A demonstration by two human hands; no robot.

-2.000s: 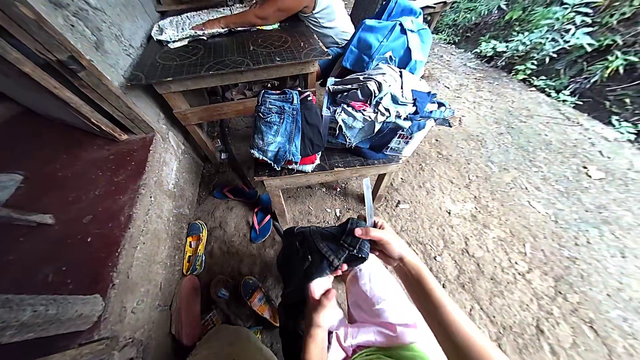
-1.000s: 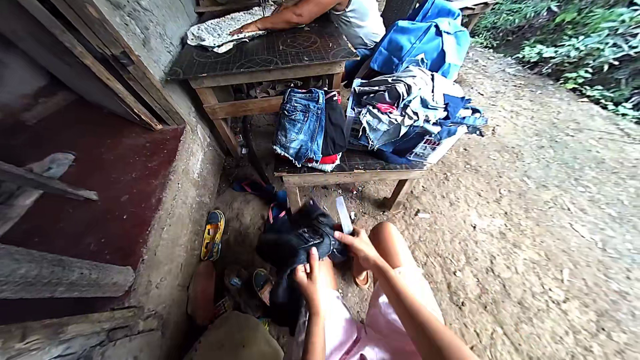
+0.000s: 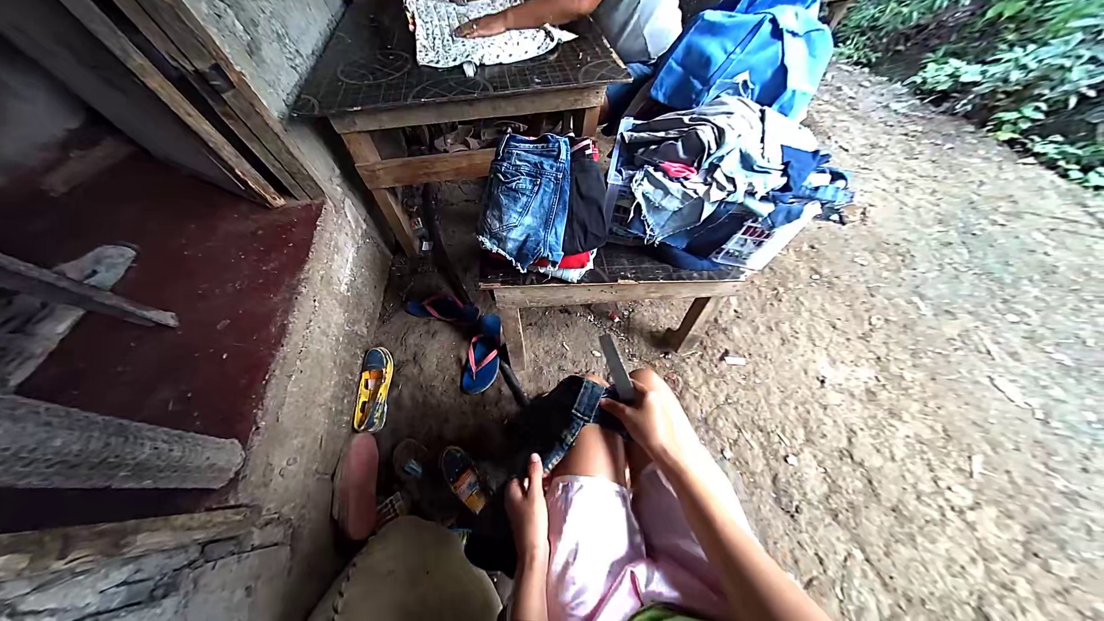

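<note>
A dark denim garment hangs across my knees, its waistband stretched between my hands. My left hand grips the lower left end of that waistband. In my right hand are the upper right end of the denim and a flat, pale, ruler-like strip, which points up and away. Beyond my knees, folded denim shorts and a folded black garment lie on a low wooden bench. To their right, a plastic box is heaped with loose denim and grey cloth.
A taller wooden table stands behind, where a person's hand rests on patterned cloth. A blue bag is behind the box. Flip-flops and a yellow shoe lie on the dirt beside the concrete ledge.
The dark garment, bunched up one second ago, is now spread along its waistband. My hands have moved farther apart, and the strip is still in my right hand.
</note>
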